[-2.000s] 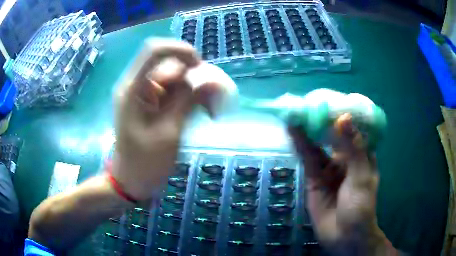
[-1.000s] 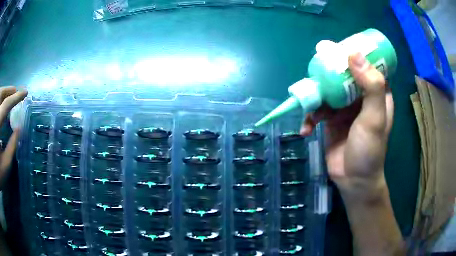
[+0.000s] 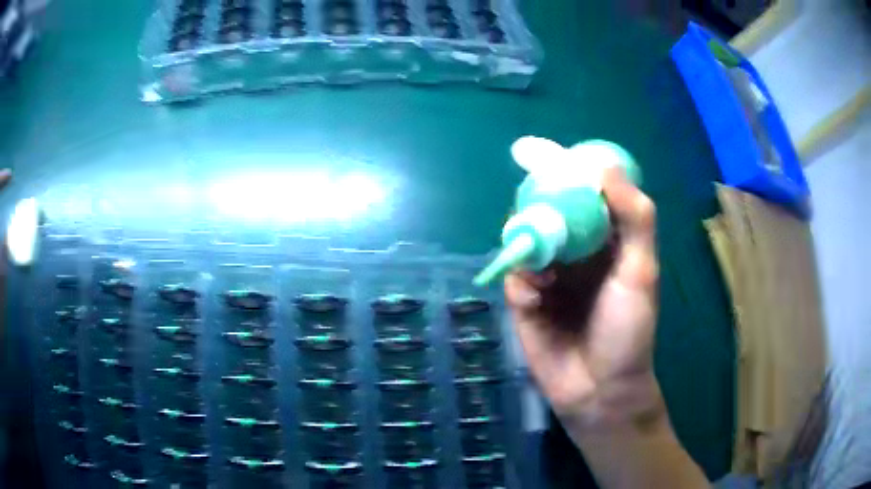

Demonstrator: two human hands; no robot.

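My right hand (image 3: 602,325) holds a green squeeze bottle (image 3: 571,202) with a white label. Its tapered green nozzle points down left, just above the top part of the rightmost row. The clear plastic tray (image 3: 306,258) lies in front of me with rows of dark round parts (image 3: 322,302), many with small green dabs. Only a fingertip of my left hand (image 3: 5,177) shows at the left edge; what it does cannot be told. A white wad (image 3: 23,231) is at the tray's upper left corner.
A second clear tray (image 3: 334,72) with dark parts lies farther back. A blue bin (image 3: 745,119) is at the upper right, with brown cardboard (image 3: 778,325) below it. A bright glare (image 3: 296,194) lies on the green mat between the trays.
The bottle moved from over the back tray's near side to the front tray's right side. The left hand went from the bottle's nozzle to the left edge and is now almost out of view.
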